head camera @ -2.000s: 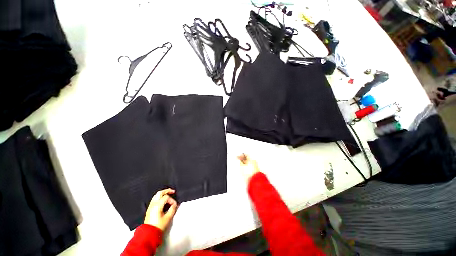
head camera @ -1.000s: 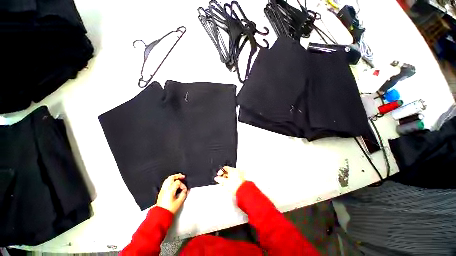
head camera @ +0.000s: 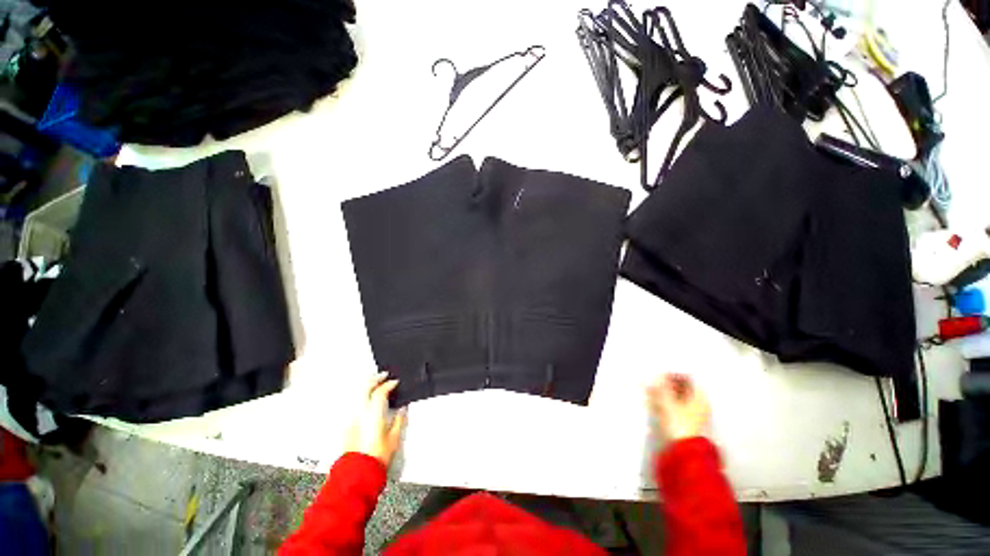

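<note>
Black shorts (head camera: pixel 489 293) lie flat in front of me, waistband edge with small loops towards me and the wide leg ends away from me. My left hand (head camera: pixel 380 418) is at their near left corner, fingertips touching the edge; whether it pinches the cloth is unclear. My right hand (head camera: pixel 680 407) is off the cloth, right of the near right corner, blurred, over bare table; nothing is visible in it. A single black hanger (head camera: pixel 481 98) lies beyond the shorts.
Black shorts (head camera: pixel 776 244) lie at right, below bunched black hangers (head camera: pixel 651 87). A folded garment stack (head camera: pixel 163 282) is at left, with a larger black pile (head camera: pixel 217 65) behind. A red thread spool (head camera: pixel 962 327) and cables (head camera: pixel 923 424) are at the right edge.
The view has swung left. My right hand went to the shorts' near edge, then moved off to the right. The near edge now lies straighter, and my left hand is at the left corner.
</note>
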